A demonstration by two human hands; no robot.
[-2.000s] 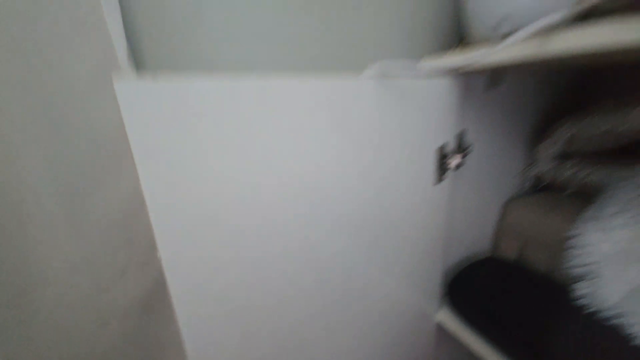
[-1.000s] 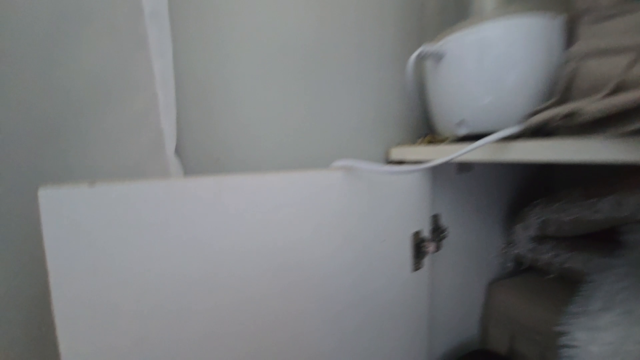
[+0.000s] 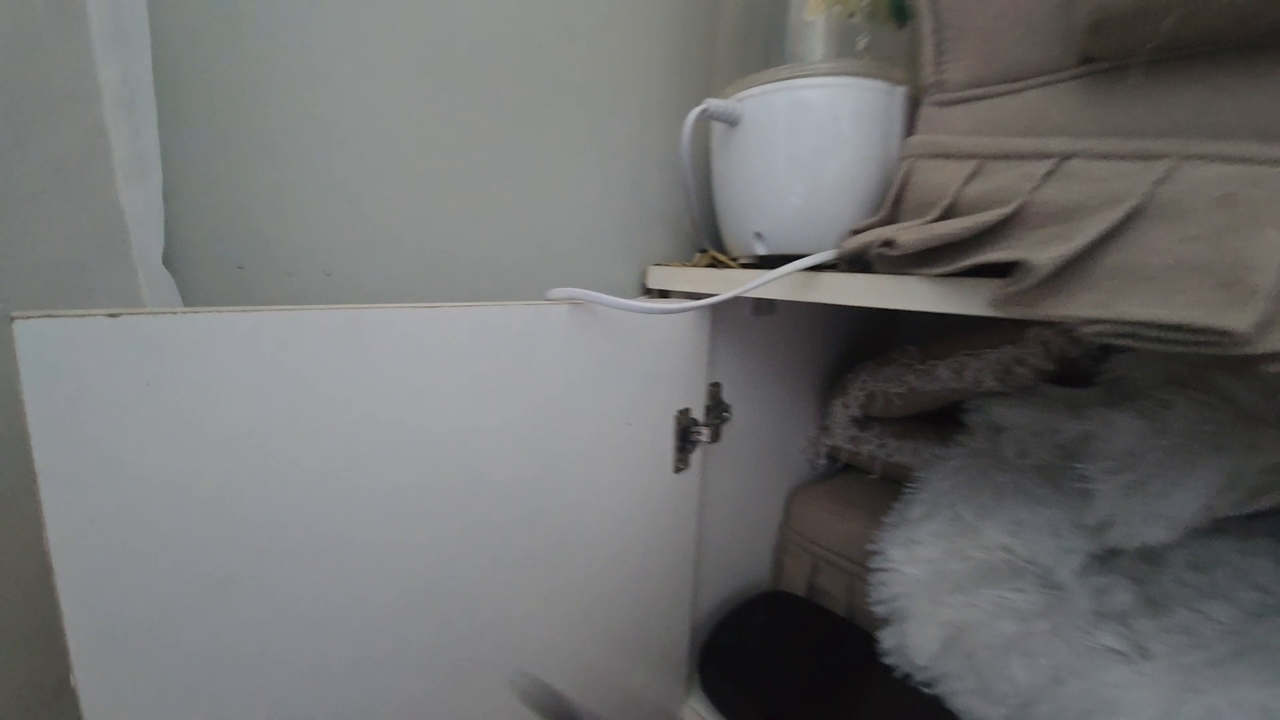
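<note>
Neither of my hands can be made out in the head view. A white cabinet door (image 3: 360,500) stands swung out to the left, joined by a metal hinge (image 3: 700,425) to the cabinet's side. A blurred dark thing (image 3: 545,697) shows at the bottom edge in front of the door; I cannot tell what it is. Inside the cabinet lie a fluffy white-grey item (image 3: 1040,540), folded brown fabric with a fuzzy edge (image 3: 900,385), a brown fabric item (image 3: 835,530) and a black rounded thing (image 3: 800,660).
On the cabinet top (image 3: 820,285) sits a white rounded pot-like appliance (image 3: 810,165). Its white cord (image 3: 640,303) hangs over the front edge and across the door's top edge. Brown pleated fabric (image 3: 1080,220) drapes over the top at the right. A white strip of fabric (image 3: 132,150) hangs at the left.
The view has shifted upward, bringing the white appliance and the draped fabric more fully into sight. A blurred dark thing now shows at the bottom edge.
</note>
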